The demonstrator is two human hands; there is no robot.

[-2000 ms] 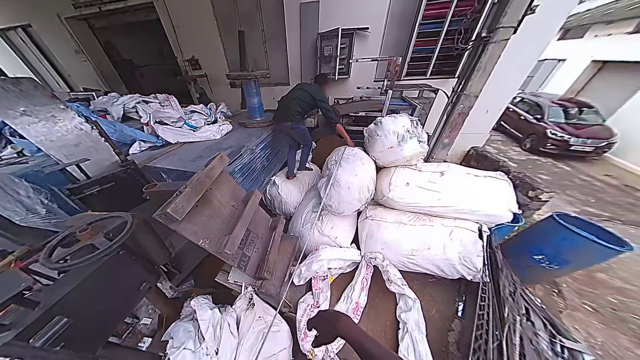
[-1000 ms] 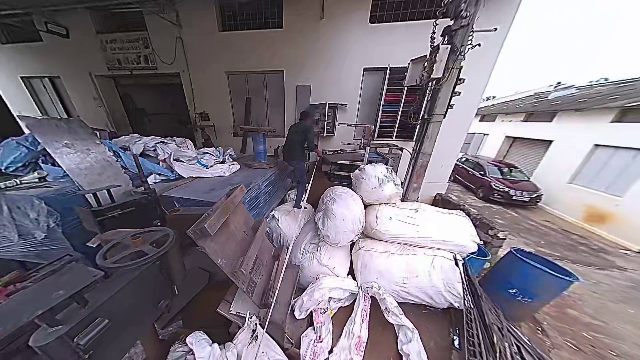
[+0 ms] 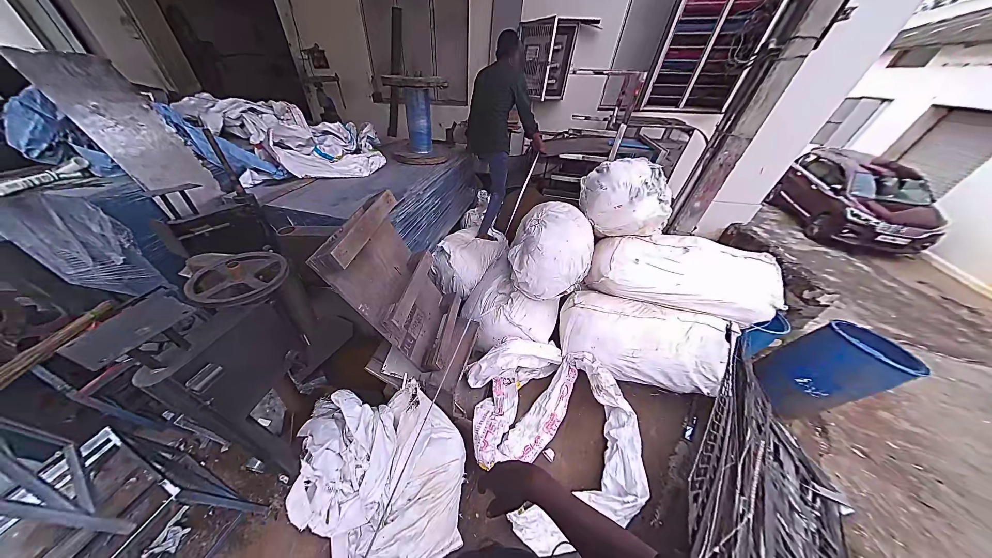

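Observation:
My right hand (image 3: 511,484) reaches in from the bottom edge, in front of or over long white plastic strips (image 3: 542,422) with red print. Its fingers are dark and partly curled; whether they grip anything is not clear. Left of it is a white woven sack (image 3: 422,473) with crumpled white sheeting (image 3: 337,446). A thin cord or rod (image 3: 438,387) runs down across that sack. Beyond the strips, several stuffed white sacks (image 3: 647,341) are piled up. My left hand is out of view.
Another person (image 3: 500,101) stands behind the sacks, holding a thin rod (image 3: 525,182). Wooden boards (image 3: 387,279) lean left of the pile. A machine handwheel (image 3: 236,279) stands further left. On the right are a bundle of metal rods or mesh (image 3: 744,473), a blue barrel (image 3: 837,372) and a parked car (image 3: 860,198).
The other person, bent over the sacks two seconds ago, now stands upright. My right hand, out of view one second ago, shows again. The view has tilted up and back down.

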